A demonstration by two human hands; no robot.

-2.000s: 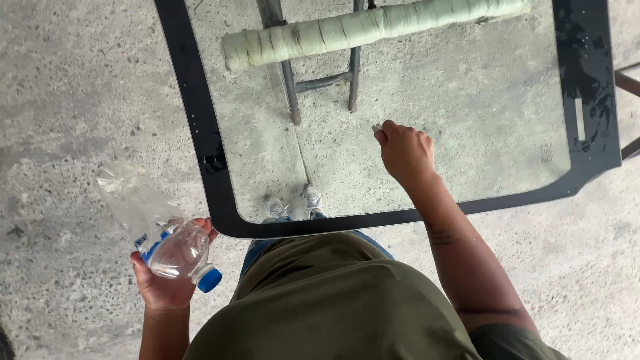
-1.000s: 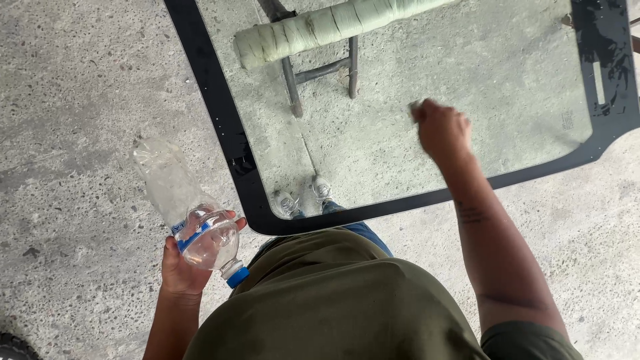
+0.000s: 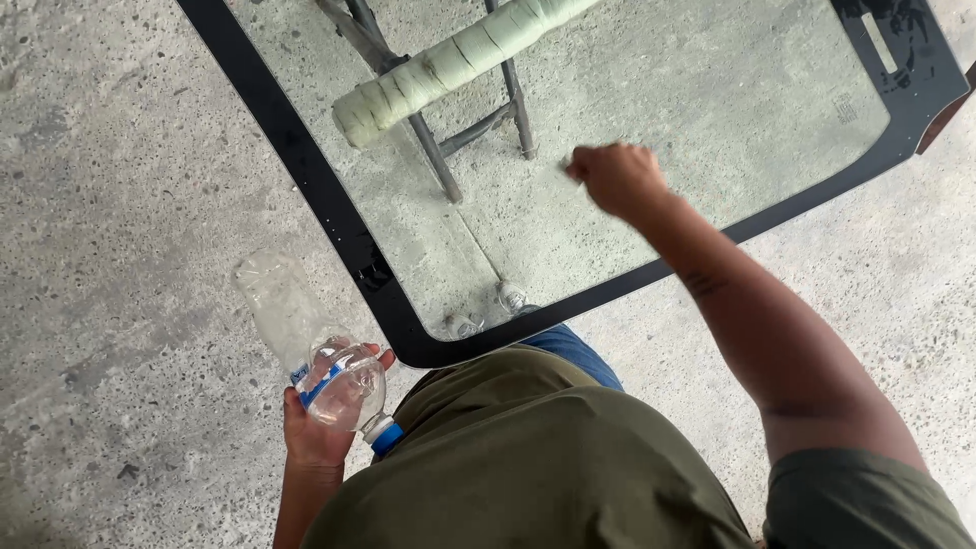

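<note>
My left hand (image 3: 324,427) is wrapped around a clear plastic bottle (image 3: 347,389) with a blue cap and a blue label, tilted with its cap toward my shirt. My right hand (image 3: 621,179) is closed over a sheet of glass (image 3: 724,137) with a black border, pinching something small and pale between thumb and fingers; what it is cannot be told. Whether the hand touches the glass is unclear. The near left corner of the glass is close to the fingertips of my left hand.
Beneath the glass shows a metal stand (image 3: 476,137) with a bar wrapped in pale material (image 3: 457,65). My shoes (image 3: 511,296) show through the near corner. Rough concrete floor (image 3: 137,191) lies around. A brown edge (image 3: 945,118) shows at the far right.
My right hand has shifted over the glass, first to the right, then back toward the left. The left hand keeps hold of the bottle.
</note>
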